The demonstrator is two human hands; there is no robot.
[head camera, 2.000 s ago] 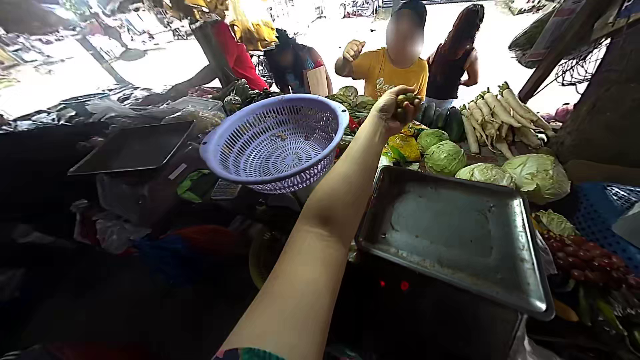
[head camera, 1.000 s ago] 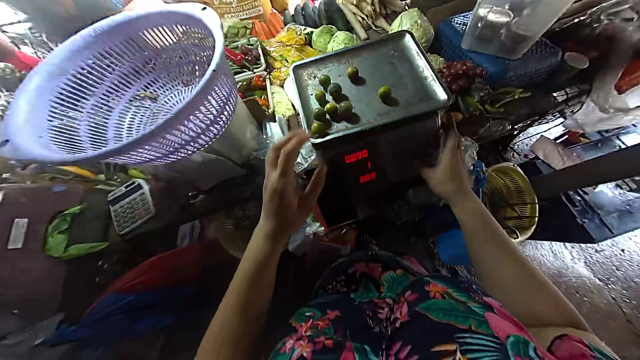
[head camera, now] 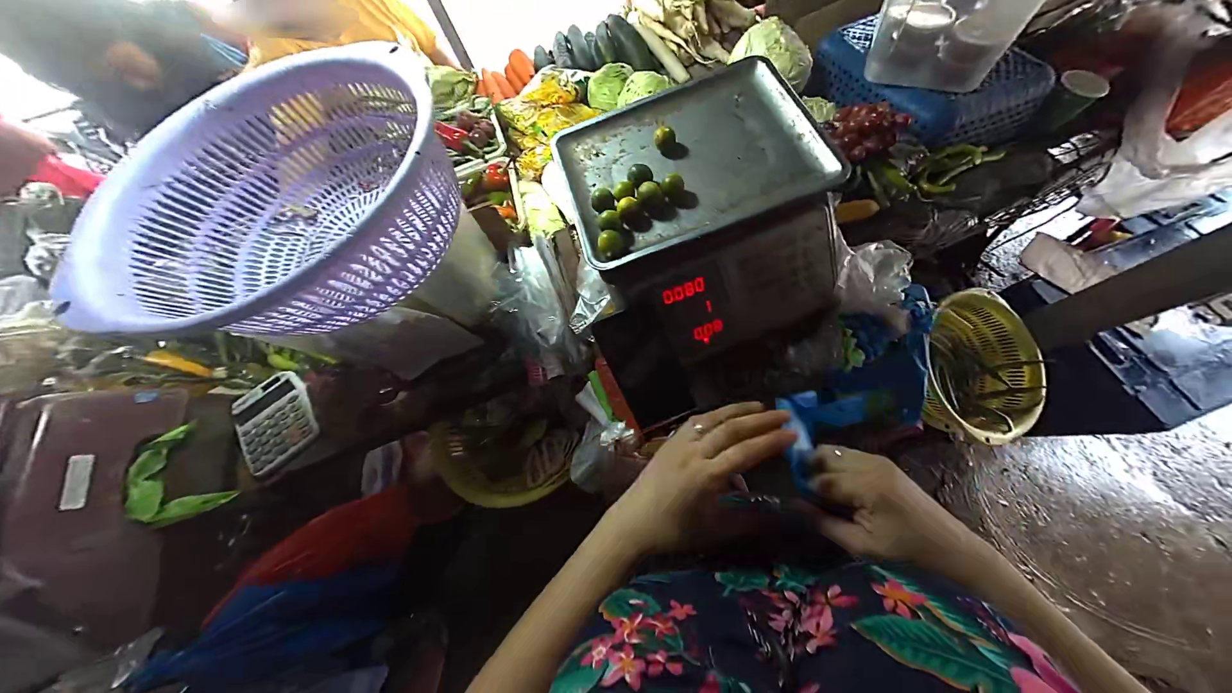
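Note:
My left hand (head camera: 707,472) and my right hand (head camera: 857,496) are close together in front of my floral top. Between their fingers is a thin blue plastic bag (head camera: 799,448), which both hands grip; its lower part is hidden. Beyond them stands a digital scale (head camera: 760,289) with lit red digits. On its metal tray (head camera: 770,164) lie several small green citrus fruits (head camera: 650,195), most of them bunched near the left edge, with one fruit (head camera: 665,139) apart from the rest.
A purple plastic basket (head camera: 438,221) stands at upper left, above a calculator (head camera: 275,423). Cabbages (head camera: 773,53), carrots (head camera: 507,77) and red onions or similar (head camera: 866,130) lie behind and beside the scale. A yellow basket (head camera: 1035,385) is at right, a blue crate (head camera: 1020,91) at upper right.
Both hands have left the sides of the scale and come together nearer my body, now on the blue bag. The fruits are on the tray, which was bare two seconds ago.

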